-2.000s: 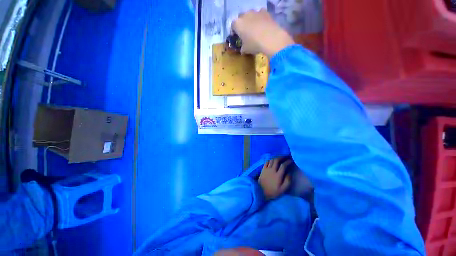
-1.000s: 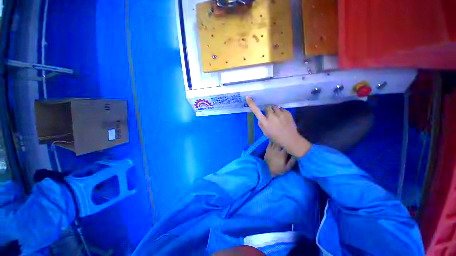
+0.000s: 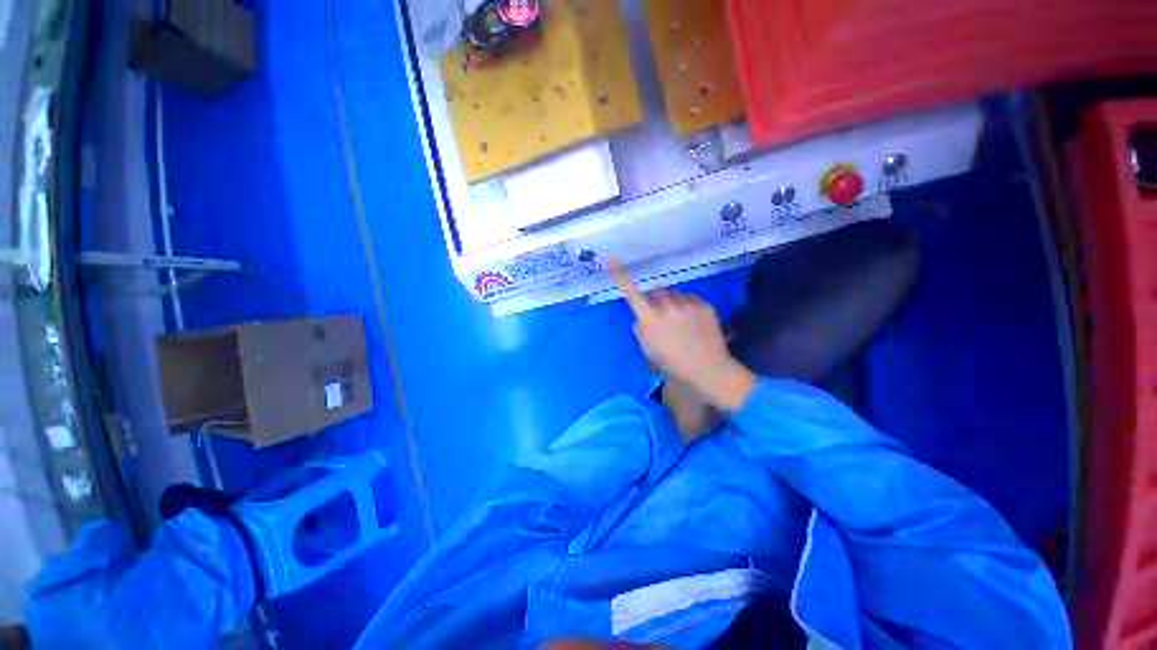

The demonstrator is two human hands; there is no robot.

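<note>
My right hand (image 3: 681, 338) is empty, its index finger extended towards the small round button (image 3: 586, 257) on the white press's front panel (image 3: 685, 231). The fingertip is just right of the button, beside or on the panel; contact cannot be told. My left hand (image 3: 686, 409) is mostly hidden behind my right hand and sleeve over my lap; whether it holds anything is not visible. A dark fixture (image 3: 489, 28) with a round red-topped part (image 3: 519, 12) sits on the golden-yellow base plate (image 3: 533, 108), near the top edge.
Red foam (image 3: 888, 57) overhangs the press at the upper right. The panel has a red emergency stop (image 3: 843, 184) and more small buttons. A red tray (image 3: 1123, 381) stands far right. A cardboard box (image 3: 298, 378), blue stool (image 3: 317, 521) and another person's blue sleeve (image 3: 146, 590) are left.
My right hand has left the fixture and come down to the front panel, finger extended. My left hand has stayed low, now more covered. The view has turned and shifted.
</note>
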